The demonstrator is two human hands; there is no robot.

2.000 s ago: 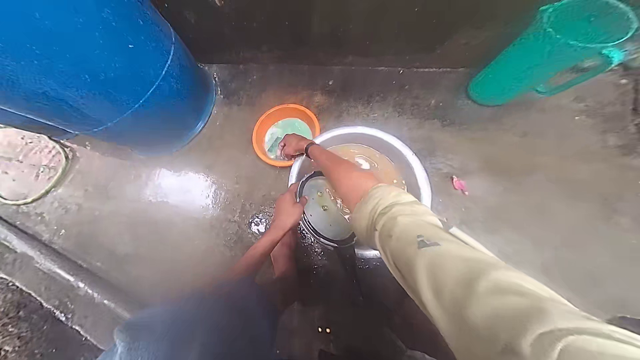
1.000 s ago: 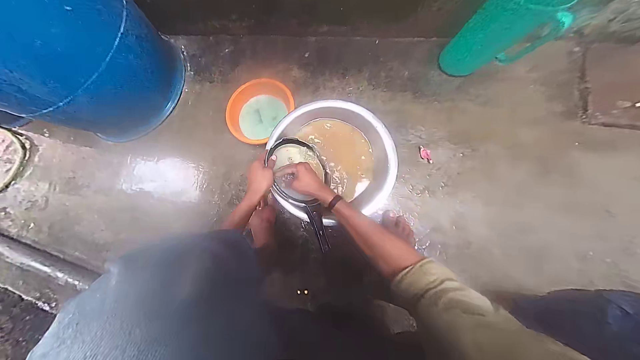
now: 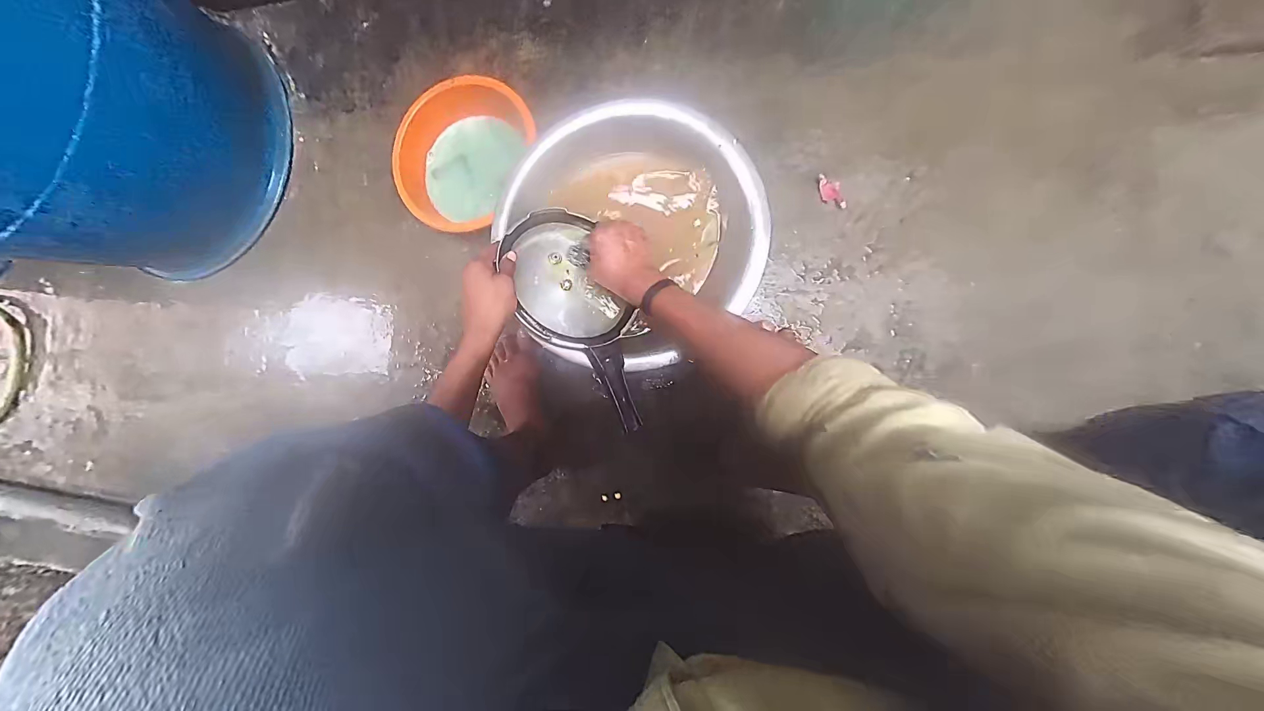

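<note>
A round pressure cooker lid (image 3: pixel 538 296) with a dark rim and a long black handle rests over the near left part of a wide metal basin (image 3: pixel 755 212). Brown water (image 3: pixel 632 188) lies in the basin. My left hand (image 3: pixel 488 294) grips the lid's left edge. On the lid's right side, my right hand (image 3: pixel 622 259) is closed on a small dark scrubber (image 3: pixel 579 255), pressed to the lid's face. Beyond my left hand, an orange plastic bowl (image 3: pixel 410 163) holds pale green liquid (image 3: pixel 472 168).
A large blue plastic drum (image 3: pixel 148 138) stands at the upper left. A small pink scrap (image 3: pixel 830 191) lies on the wet concrete floor (image 3: pixel 987 227), right of the basin. My bare foot (image 3: pixel 513 380) is close to the basin's near left side. A round rim shows at the far left.
My right hand has moved from the orange bowl onto the lid, and across it to its right side. My left hand still holds the lid's edge. The green jug has left the view, which has shifted.
</note>
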